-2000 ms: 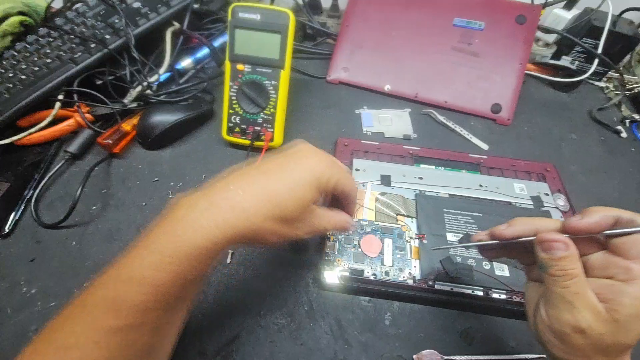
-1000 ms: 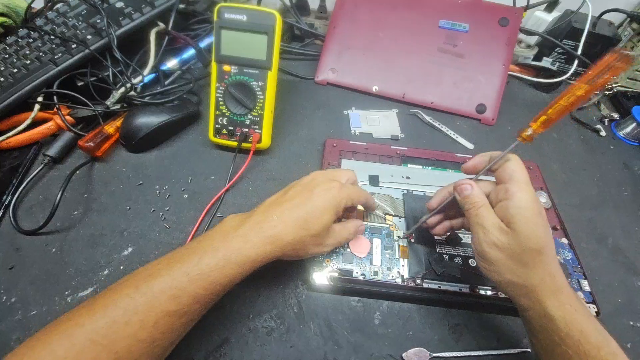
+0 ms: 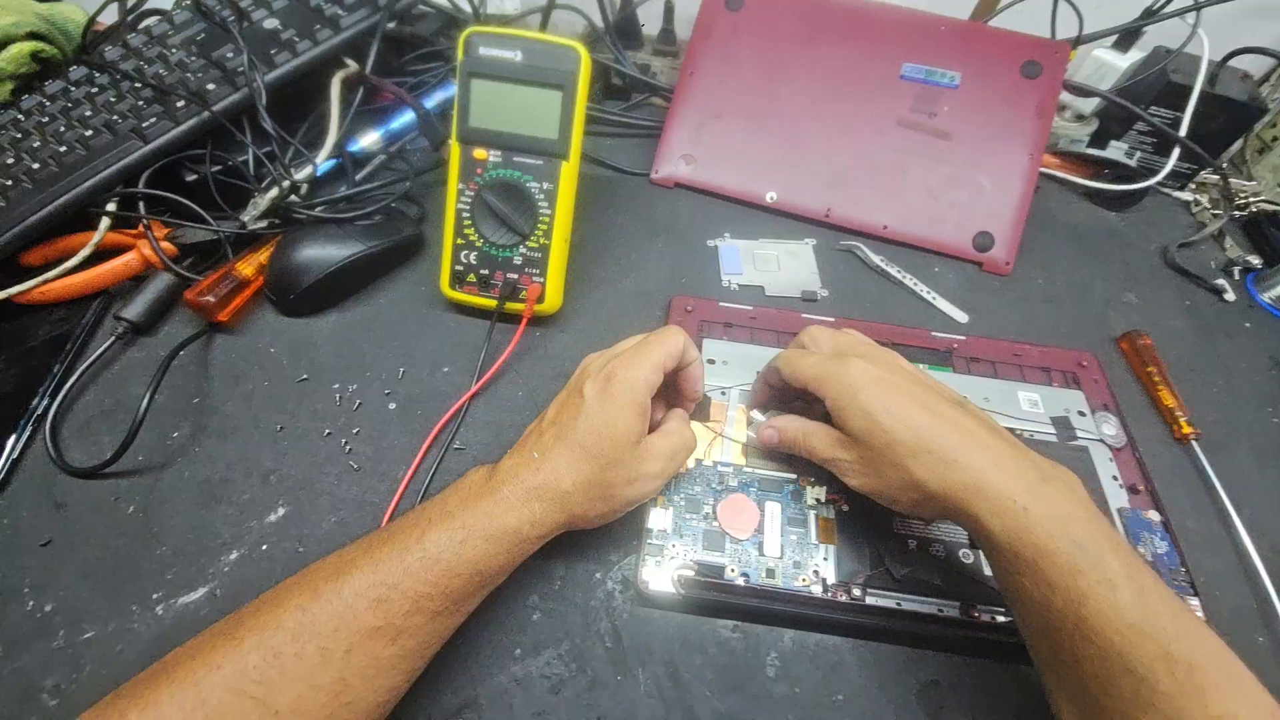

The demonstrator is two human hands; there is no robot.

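An opened laptop with a dark red frame (image 3: 1000, 350) lies on the dark work surface. Its blue circuit board (image 3: 690, 540) bears a round pink pad (image 3: 738, 515); the black battery (image 3: 900, 560) is partly under my right forearm. My left hand (image 3: 620, 430) has its fingers curled at the upper left of the board, near thin dark wires. Beside it, my right hand (image 3: 860, 410) bends over the copper-coloured area (image 3: 715, 440), its thumb and fingers near a small pale connector or cable end. The fingertips partly hide what either hand grips. An orange-handled screwdriver (image 3: 1160, 385) rests right of the laptop.
Behind stand a yellow multimeter (image 3: 568, 200) with red and black leads and a red laptop bottom cover (image 3: 860, 110). Nearer lie a metal plate (image 3: 785, 265), tweezers (image 3: 905, 280) and several small screws (image 3: 350, 430). A mouse (image 3: 340, 260), orange-handled pliers (image 3: 90, 275) and a keyboard (image 3: 170, 110) lie left.
The screwdriver, in my right hand one second ago, now lies right of the laptop. My right hand has moved left, close to my left hand.
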